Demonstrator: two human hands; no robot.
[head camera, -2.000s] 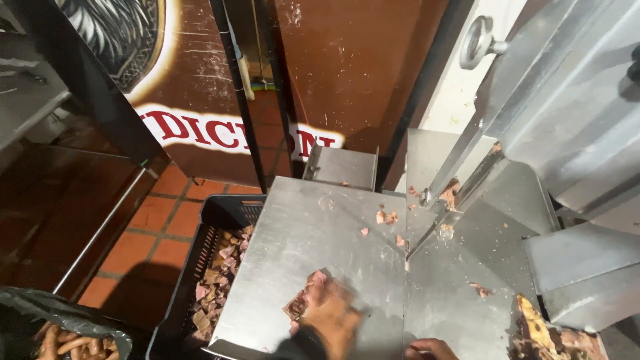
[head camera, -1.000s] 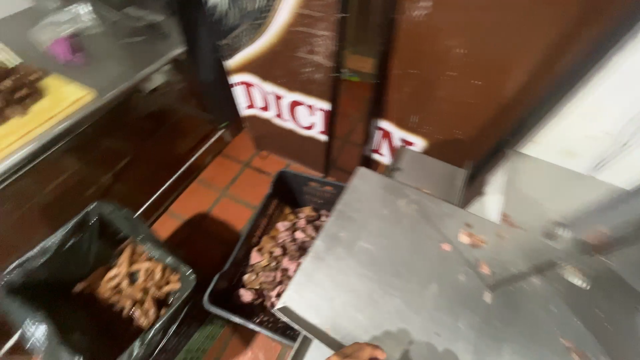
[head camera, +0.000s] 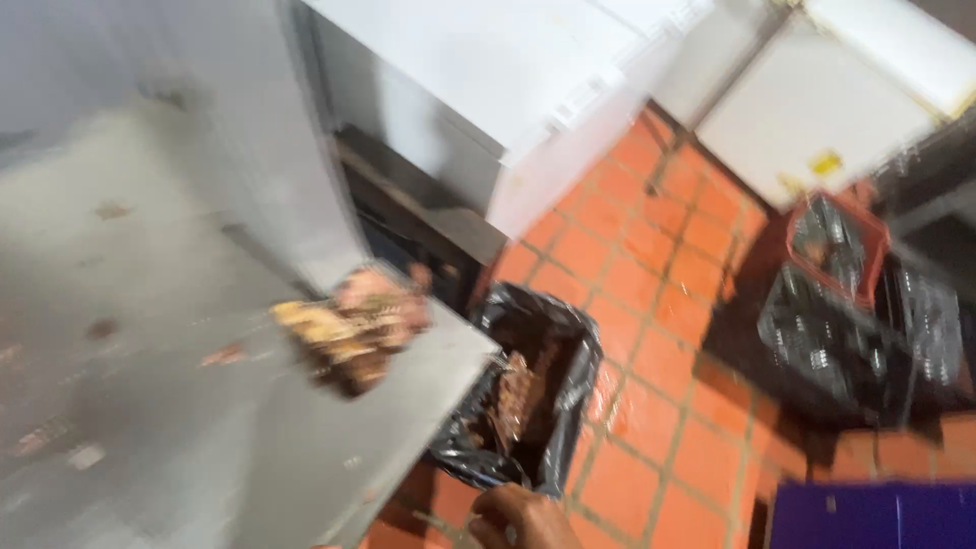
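Note:
My right hand (head camera: 522, 520) shows blurred at the bottom edge, fingers curled, just below a bin lined with a black plastic bag (head camera: 576, 389). Whether it holds anything cannot be told. A sliver of skin at the bottom edge, left of it, may be a fingertip of my left hand; the rest is hidden. On the corner of the steel machine table (head camera: 305, 457) lies a heap of meat pieces with yellowish fat (head camera: 358, 324). Brown meat or trimmings (head camera: 515, 400) lie inside the lined bin, beside and below the table corner. Small meat scraps (head camera: 225, 354) are scattered over the steel.
The grey metal body of the machine (head camera: 229, 114) rises behind the table. Orange floor tiles (head camera: 637, 435) run to the right. A red crate (head camera: 881, 244) with black plastic bags (head camera: 808, 335) stands there, a purple-blue surface (head camera: 869, 518) at bottom right, white cabinets (head camera: 808, 107) behind.
The view has swung far to the right. Two seconds ago one hand was on a meat piece on the steel table, with another hand at the bottom edge.

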